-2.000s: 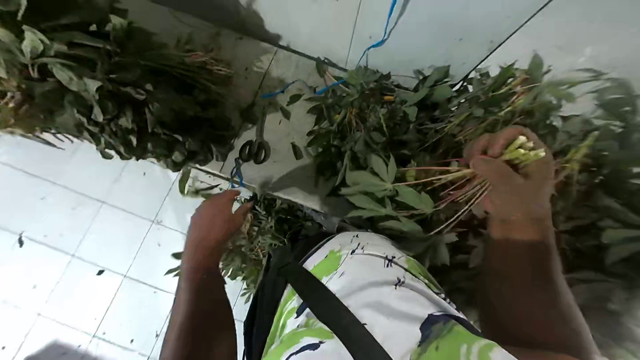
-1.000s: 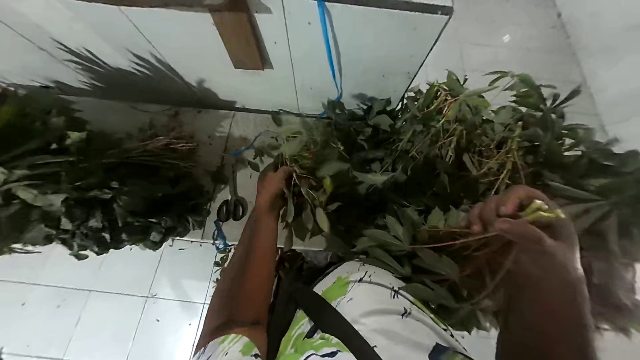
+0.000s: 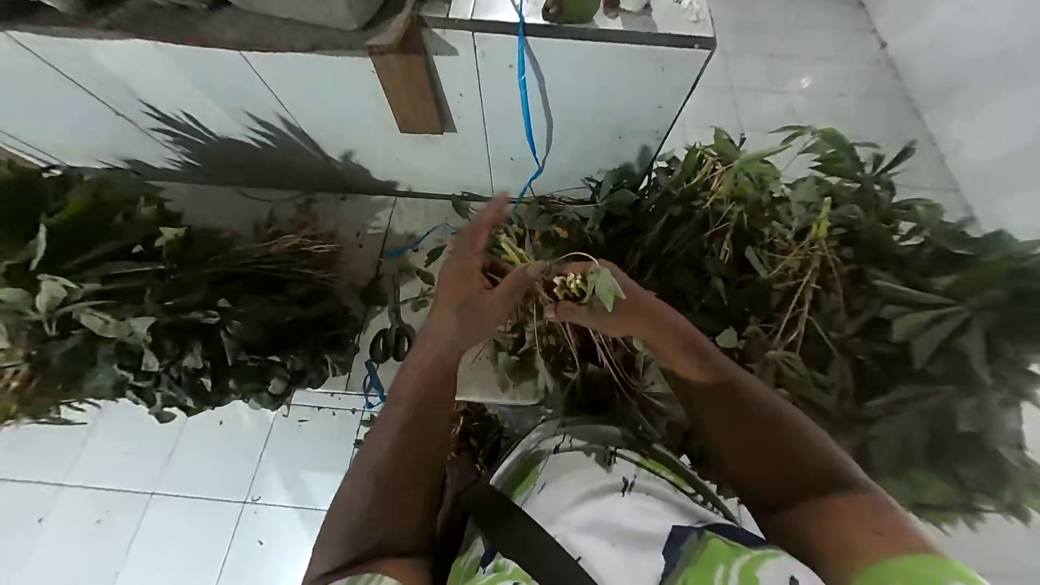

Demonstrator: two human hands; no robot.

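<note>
My right hand (image 3: 601,305) is closed around a bunch of leafy stems (image 3: 573,286), with the pale cut ends showing above the fist and leaves hanging below. Close against it, my left hand (image 3: 479,284) has its fingers extended upward and its thumb at the stems; whether it grips any is not clear. Scissors with dark handles (image 3: 392,341) lie on the tiled ledge left of my left forearm. Blue plastic twine (image 3: 526,106) runs down the tiled face behind my hands, and a loose piece of it (image 3: 374,386) lies below the scissors.
A large heap of leafy stems (image 3: 812,284) fills the right side. Another pile of leafy bundles (image 3: 162,317) lies at the left, above white floor tiles (image 3: 187,487). A wooden block (image 3: 410,85) juts from the tiled wall ahead, under a raised edge bearing roundish items.
My right hand has moved left with the stem bunch from the right-hand heap. My left hand, earlier among leaves near the twine, is now beside the right one.
</note>
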